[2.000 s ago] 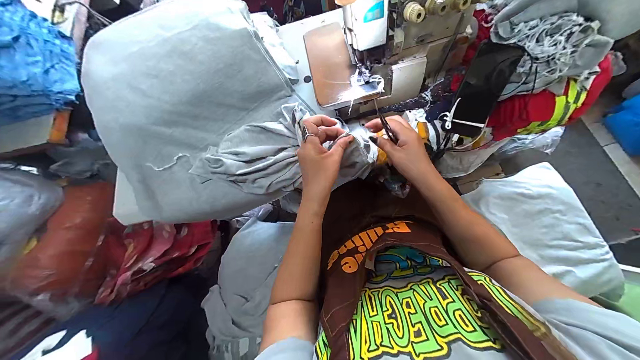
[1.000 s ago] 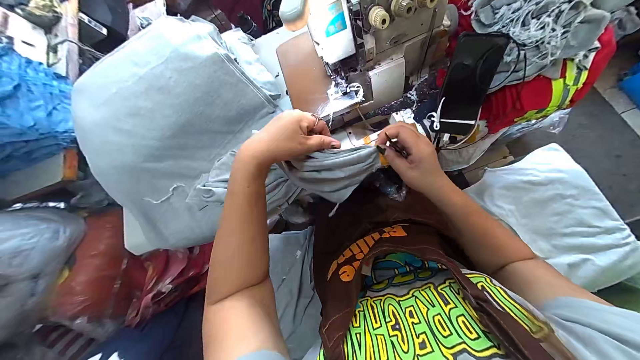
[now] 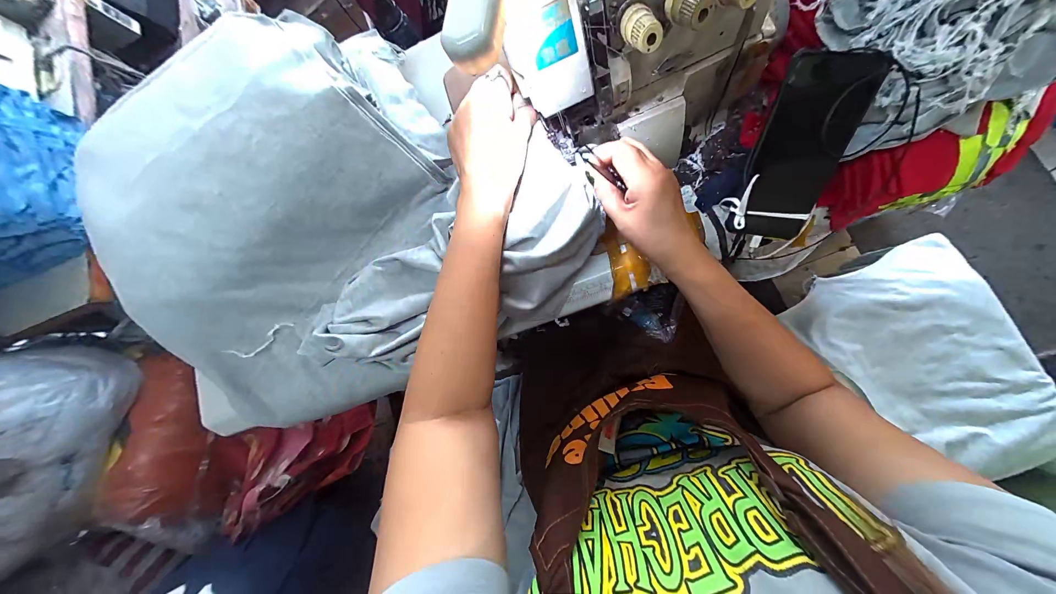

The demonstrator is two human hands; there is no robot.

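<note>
A bunched light grey fabric piece [image 3: 549, 239] lies at the needle area of an overlock sewing machine [image 3: 557, 49]. My left hand [image 3: 492, 140] grips its far edge, left of the presser foot, below the machine's lamp-like grey part. Close to the right of the needle area, my right hand [image 3: 639, 190] has its fingers closed around a small dark tool, perhaps thread snips, whose tip points at the fabric's edge. Its exact shape is partly hidden by the fingers. A large stack of grey fabric panels [image 3: 247, 206] spreads over the table to the left.
A black phone [image 3: 813, 132] with a white cord stands right of the machine. Behind it lie red cloth with reflective strips [image 3: 932, 161] and grey cloth with loose threads [image 3: 949, 58]. A pale fabric pile [image 3: 932, 338] is at right; plastic-wrapped bundles [image 3: 161, 437] sit lower left.
My left hand has moved forward and up toward the machine, drawing the grey fabric's edge along. My right hand, still around the dark tool, has moved slightly closer to the needle area.
</note>
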